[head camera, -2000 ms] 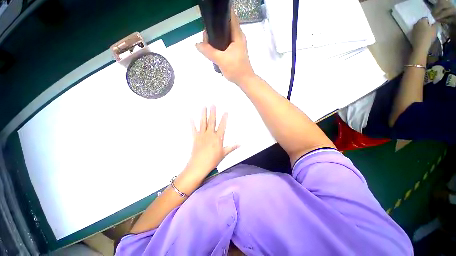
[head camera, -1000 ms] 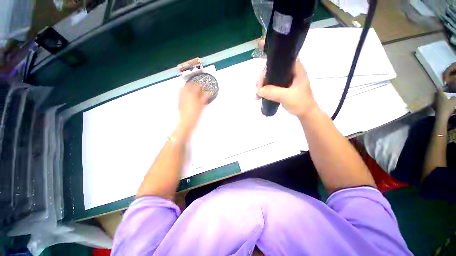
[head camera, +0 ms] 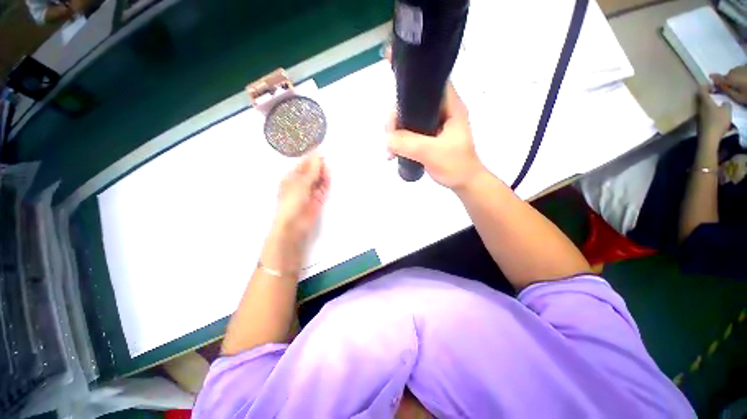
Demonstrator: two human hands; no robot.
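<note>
My right hand (head camera: 442, 146) is closed around the black electric screwdriver (head camera: 424, 78), which stands upright with a pale label near its top. My left hand (head camera: 303, 194) is just in front of the round screw dish (head camera: 296, 126), with its fingertips drawn together and a little blurred. Whether it holds a screw cannot be seen. The dish is full of glittering screws. White sheets or panels (head camera: 188, 229) lie under both hands; their edges are hard to tell apart.
A pinkish-copper block (head camera: 270, 87) stands behind the dish. The black cable (head camera: 554, 98) curves down right of the screwdriver. Stacked clear trays (head camera: 41, 286) stand at the far left, with plastic wrap (head camera: 123, 401) below. Another person's arm (head camera: 699, 176) and a white stack (head camera: 703, 41) are at the right.
My left hand has come out of the dish and moved toward my body, fingertips together. My right hand still holds the screwdriver. The camera view has shifted.
</note>
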